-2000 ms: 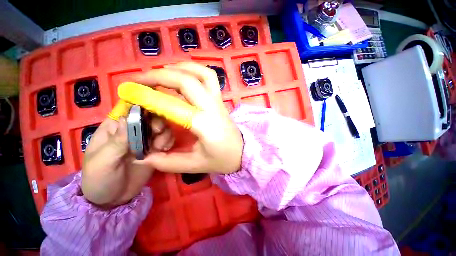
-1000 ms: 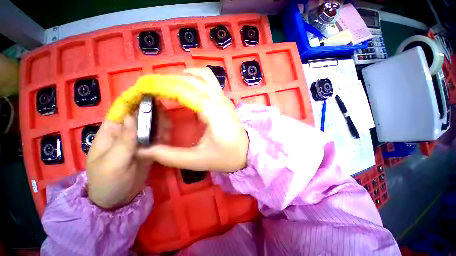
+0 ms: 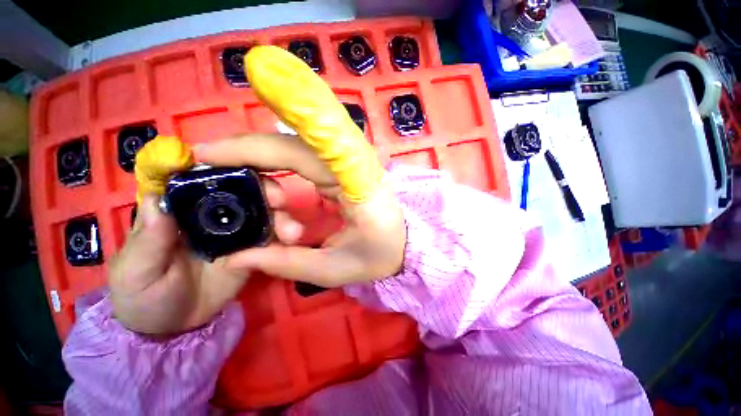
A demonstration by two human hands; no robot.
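A black rounded-square smartwatch body [image 3: 219, 213] is held up between my two hands, its back side with the round lens-like ring facing me. My left hand [image 3: 158, 260] grips its left and lower side, a yellow finger cot on one finger. My right hand [image 3: 341, 219] holds its right side with thumb and fingers; its finger with a long yellow cot is raised off the body. Below lies a red-orange foam tray [image 3: 325, 345] with several more watch bodies in its pockets. My hands hide part of the tray.
At the right lie a record sheet [image 3: 569, 244], one watch body [image 3: 522, 141], a blue pen [image 3: 526, 185] and a black marker [image 3: 565, 185]. A blue bin [image 3: 528, 81], a keypad [image 3: 605, 77] and a white boxy device [image 3: 650, 154] stand beyond.
The held watch body has turned from edge-on to showing its back side. The long yellow cot on my right hand has lifted up and away from it.
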